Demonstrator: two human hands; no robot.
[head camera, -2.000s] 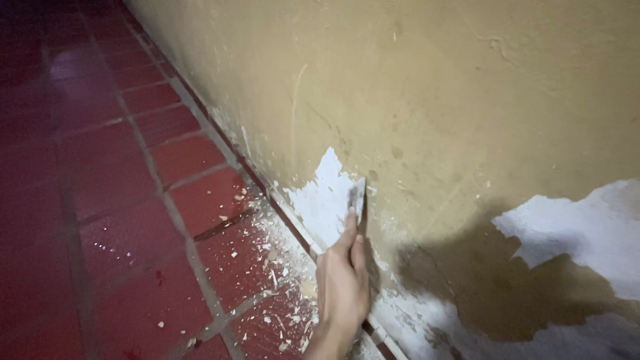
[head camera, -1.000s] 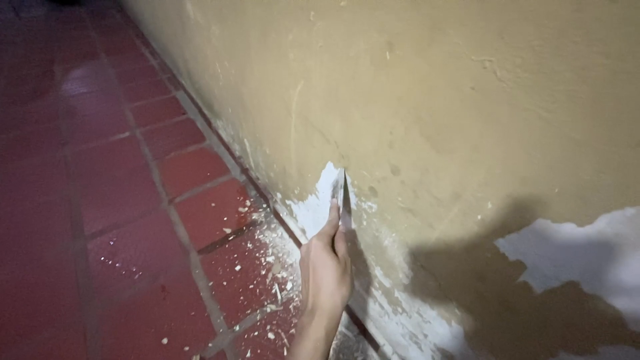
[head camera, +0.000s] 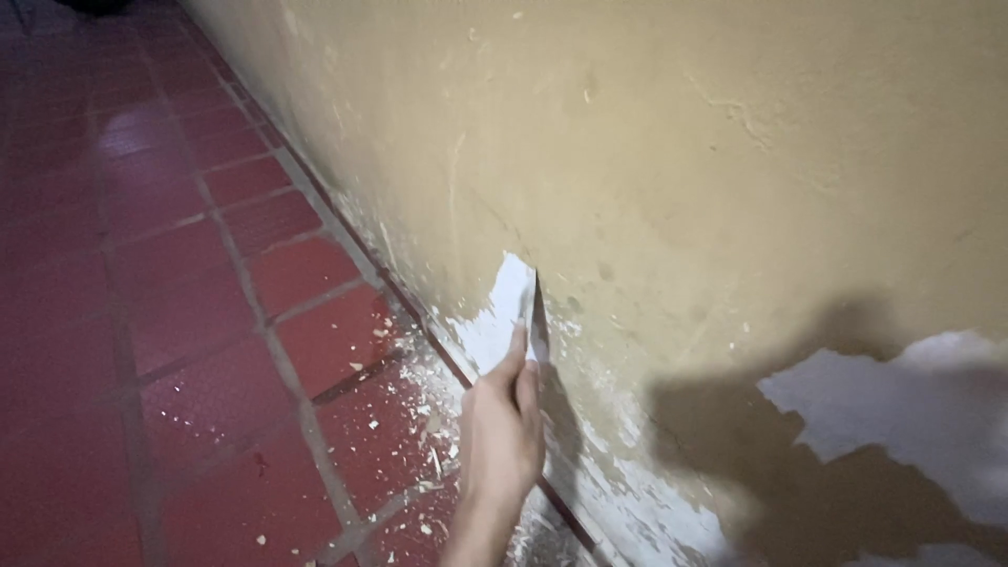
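My left hand (head camera: 504, 433) reaches up from the bottom centre, its fingers closed on a thin flat scraper (head camera: 538, 307) with its index finger stretched along the tool. The scraper's blade lies against the yellow-painted wall (head camera: 669, 157), at the right edge of a bare white patch (head camera: 488, 335) low on the wall. Most of the handle is hidden in the hand. A larger white patch (head camera: 882, 402) shows at the right, partly under a dark shadow. My right hand is not in view.
Red floor tiles (head camera: 189, 291) with grey joints run along the wall at the left. Pale paint flakes (head camera: 374, 425) lie scattered near the wall's foot. A narrow dark red strip (head camera: 405, 299) follows the base. A dark object (head camera: 102, 5) stands at the far top left.
My left hand still holds the scraper low on the wall. Its position and the blade's angle have shifted slightly. The view has moved a little.
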